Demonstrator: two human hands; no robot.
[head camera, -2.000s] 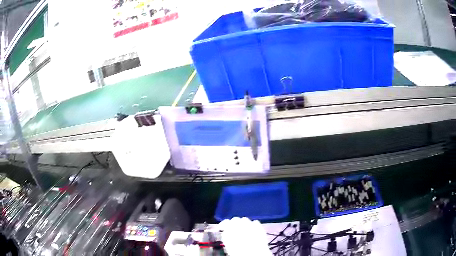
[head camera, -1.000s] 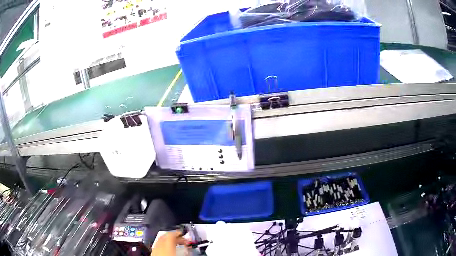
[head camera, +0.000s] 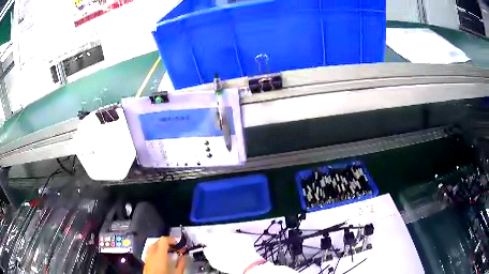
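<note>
My left hand (head camera: 162, 258), bare-looking and cut off by the bottom edge, has its fingers closed around a small black lead (head camera: 189, 249) at the white fixture. My right hand (head camera: 229, 252), in a white glove with a red cuff line, lies just right of it. Its fingertips are at the lead's right end, but blur hides whether they grip. Black cabled parts (head camera: 296, 243) lie loosely piled on the white sheet (head camera: 390, 235), right of the glove. A small silver-and-black piece (head camera: 177, 233) shows behind my left fingers.
An empty blue tray (head camera: 231, 198) and one filled with small metal-and-black parts (head camera: 336, 186) stand behind the sheet. A button-faced device (head camera: 115, 242) is left of the fixture. Clear plastic trays (head camera: 40, 235) lie far left. An instruction sheet (head camera: 185, 128) hangs on the rail below a large blue bin (head camera: 279, 40).
My left hand has come into view at the fixture and closed on the lead. The view has shifted, moving the scene up and left. More of my right glove and its cuff shows.
</note>
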